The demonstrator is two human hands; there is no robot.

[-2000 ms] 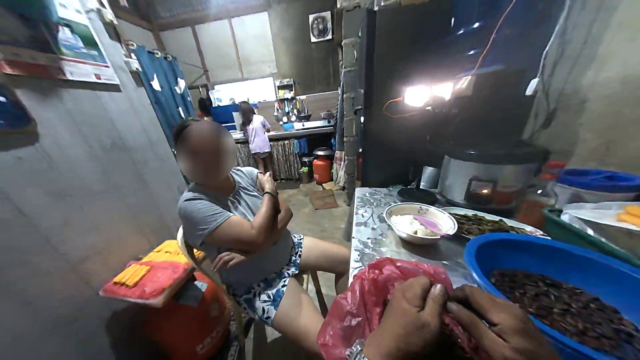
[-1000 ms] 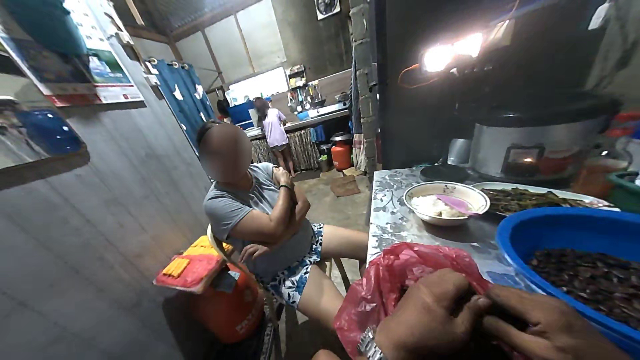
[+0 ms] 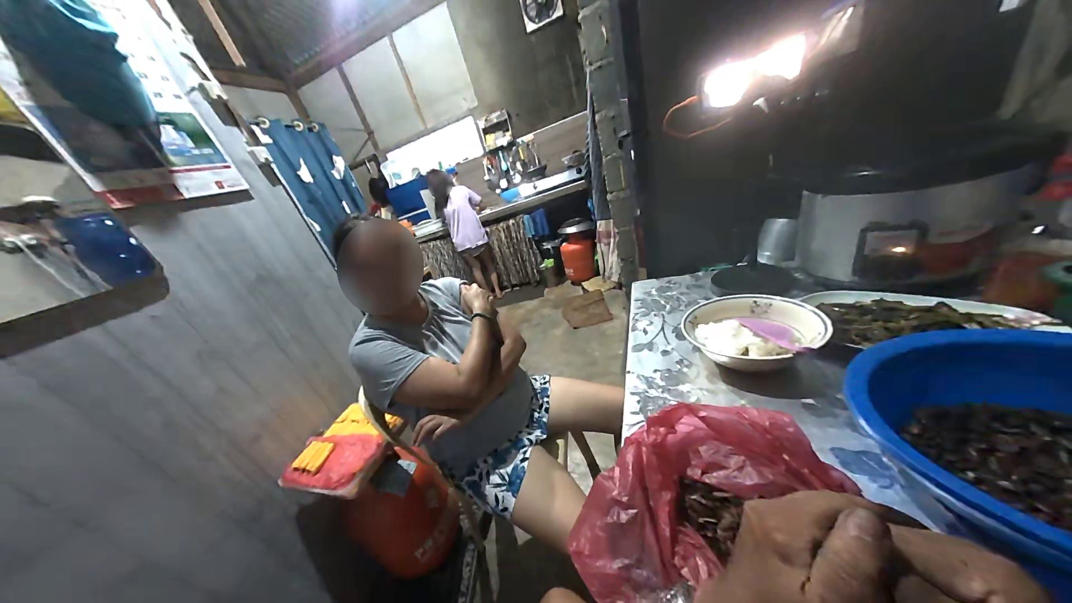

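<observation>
My left hand (image 3: pixel 796 544) is at the lower right, over the mouth of a pink plastic bag (image 3: pixel 653 486) that contains small dark brown pieces (image 3: pixel 710 515). My right hand (image 3: pixel 946 561) meets it from the right, fingertips together with the left ones; whatever lies between the fingers is hidden. Just behind my right hand stands a blue plastic basin (image 3: pixel 888 435), holding many similar dark pieces (image 3: pixel 988 452). A bowl (image 3: pixel 712 356) of white rice with a pink utensil (image 3: pixel 770 332) is beyond the bag, beside a plate of cooked greens (image 3: pixel 913 320).
A seated person (image 3: pixel 444 368) with folded arms is left of the table (image 3: pixel 649 335). An orange gas cylinder (image 3: pixel 402 519) carries a red tray (image 3: pixel 335 469) behind the chair. A large cooker (image 3: pixel 837 226) stands at the table's back. Another person (image 3: pixel 465 218) stands at the far counter.
The view has shifted leftward. My hands stay close together at the bag, and its dark contents now show beside them.
</observation>
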